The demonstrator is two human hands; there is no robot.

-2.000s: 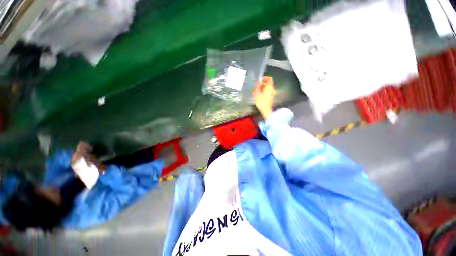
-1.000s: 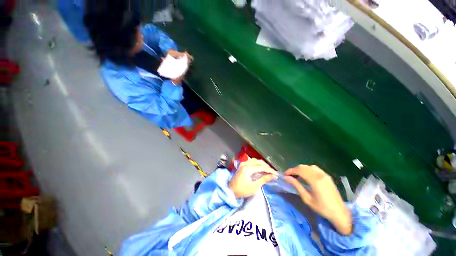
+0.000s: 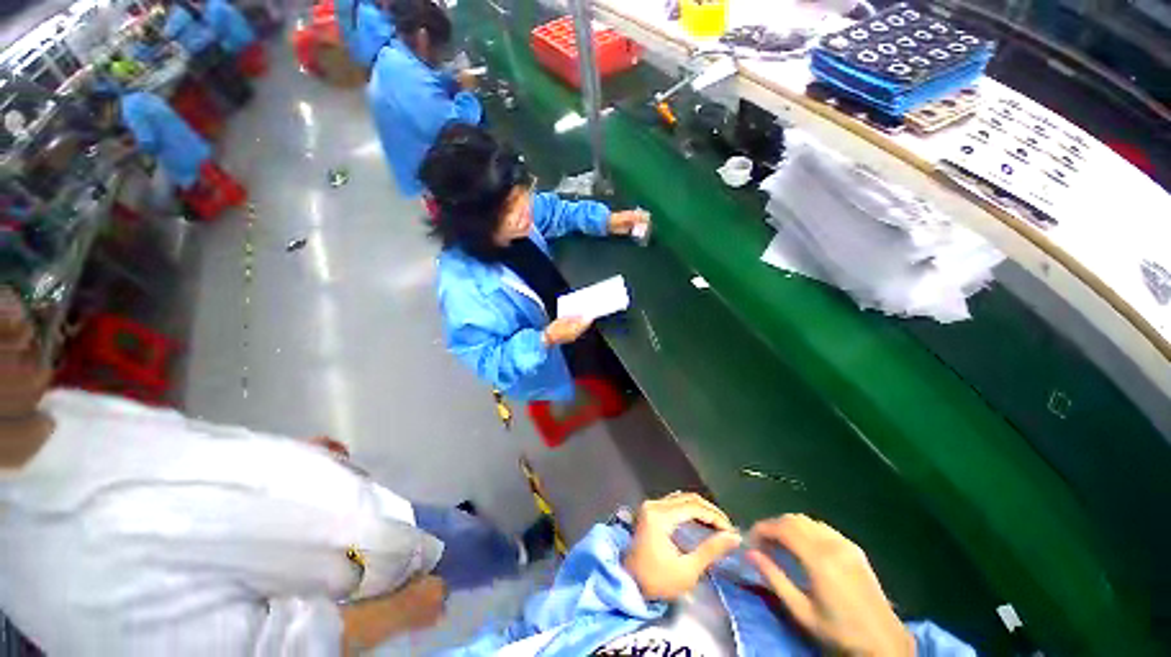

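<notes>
My left hand (image 3: 678, 546) is at the bottom centre, close to my body, fingers bent and pinched together. My right hand (image 3: 822, 580) is just to its right, thumb and fingers also pinched, with the fingertips of both hands nearly meeting. A small clear, shiny piece (image 3: 737, 544) shows faintly between the fingertips; it looks like thin plastic, but its shape is too small and blurred to tell. A thin dark stick-like tool (image 3: 773, 479) lies on the dark green bench (image 3: 719, 411) beyond my hands.
A person in blue (image 3: 494, 308) stands ahead at the bench holding a white sheet (image 3: 593, 300). A person in a white top (image 3: 206, 513) is close on my left. A stack of white sheets (image 3: 873, 238) lies beyond the green belt (image 3: 822, 385). A red crate (image 3: 584, 51) stands further off.
The view has lifted and shows more of the hall. The person in white has come into view at left. The neighbour has reached one hand over the bench. My hands stay together near my body.
</notes>
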